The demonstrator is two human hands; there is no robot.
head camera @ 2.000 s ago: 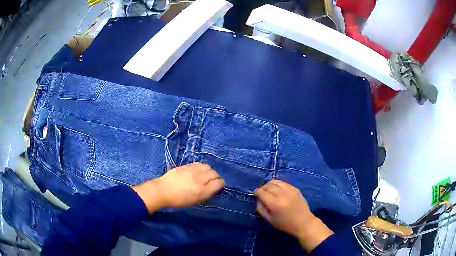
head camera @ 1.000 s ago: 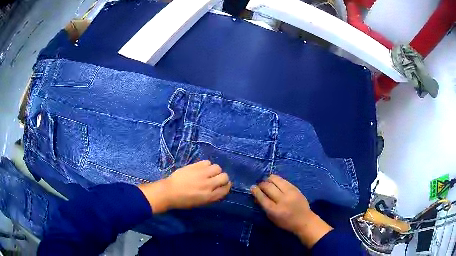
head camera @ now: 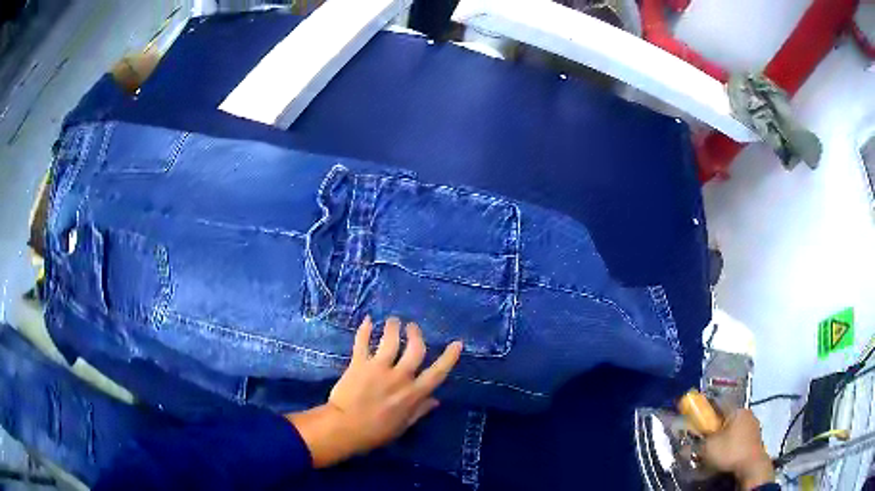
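Blue denim cargo jeans (head camera: 240, 240) lie sideways across the navy ironing table pad (head camera: 614, 192), waistband at the left, a leg hem at the right. The cargo pocket (head camera: 441, 240) lies in the middle of the leg, its open top edge gaping at the left. My left hand (head camera: 389, 388) rests with fingers spread at the pocket's lower edge and holds nothing. My right hand (head camera: 737, 443) is at the lower right, closed on the tan handle of the steam iron (head camera: 703, 412). The iron's metal body is partly hidden by the hand.
Two long white arms (head camera: 317, 58) stand at the table's far edge, a grey-green cloth (head camera: 775, 120) on the end of the right one. Red pipes (head camera: 801, 48) are behind. More denim (head camera: 58, 403) lies at the lower left. A green warning label (head camera: 836, 332) is at the right.
My right hand has left the pocket edge and moved right to the iron, taking hold of its handle. My left hand has opened, fingers spread. The view has shifted slightly.
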